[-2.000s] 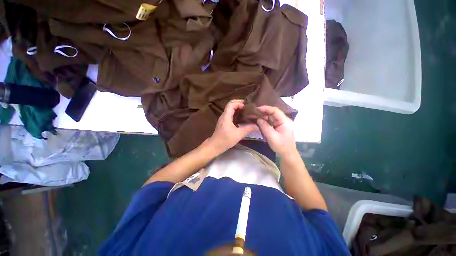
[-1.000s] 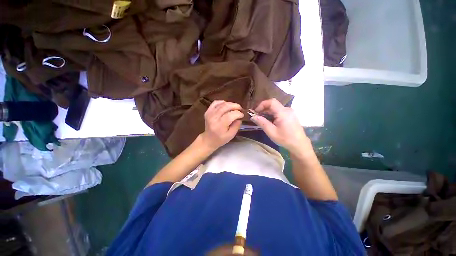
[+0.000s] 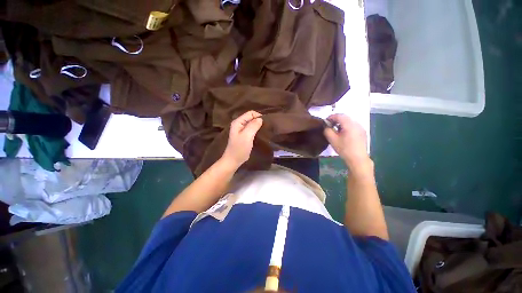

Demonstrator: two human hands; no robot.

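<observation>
A brown garment (image 3: 292,133) lies at the front edge of the white-topped table, partly hanging over it. My left hand (image 3: 243,137) pinches its edge between thumb and fingers. My right hand (image 3: 346,139) is at the garment's right end, fingers curled, with a small dark and metallic tool (image 3: 328,123), perhaps thread snips, mostly hidden in it. The cloth is spread between the two hands. Whether my right fingers also grip the cloth is hard to tell.
More brown garments (image 3: 143,68) with white loops cover the table (image 3: 358,86). A black bottle (image 3: 37,123), phone (image 3: 94,126) and green cloth (image 3: 43,147) lie left. A white tub (image 3: 435,104) stands right, another tub (image 3: 418,232) lower right. White sheeting (image 3: 68,183) is lower left.
My hands were close together at the garment's edge. My right hand has moved right, away from my left hand, and the cloth between them is now stretched out.
</observation>
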